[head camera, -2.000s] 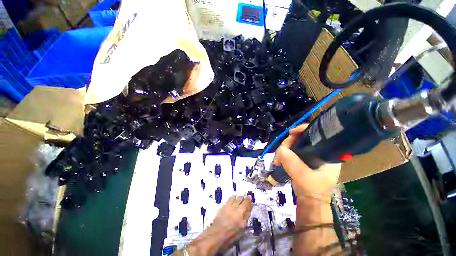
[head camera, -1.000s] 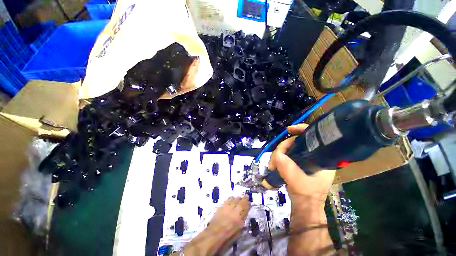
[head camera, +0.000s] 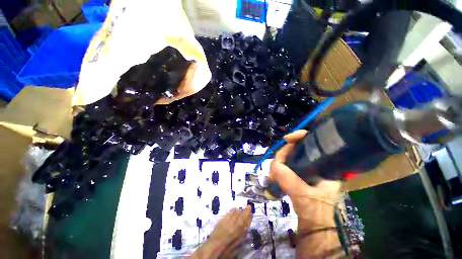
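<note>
White plates (head camera: 188, 191) with small dark centre parts lie in close rows on a dark board in front of me. My right hand (head camera: 299, 187) is wrapped around the thick dark power screwdriver (head camera: 349, 141), which is tilted with its silvery nozzle (head camera: 257, 186) down at a plate in the back row. A bright blue hose (head camera: 299, 127) runs beside the driver. My left hand (head camera: 229, 227) rests with its fingertips on the plates just below the nozzle; nothing is seen held in it. The nozzle hides the part under it.
A heap of glossy black housings (head camera: 228, 111) lies behind the plates. A paper sack (head camera: 147, 30) spills black parts. Cardboard boxes stand at left (head camera: 40, 109) and right (head camera: 390, 174). Small silvery bits (head camera: 354, 217) lie right of my wrist. A black coiled cord (head camera: 316, 66) hangs above the driver.
The plates and heap sit slightly further left in view. The nozzle and both hands stay around the same back-row plate. The driver looks more blurred, and its nozzle is slightly lower in the picture.
</note>
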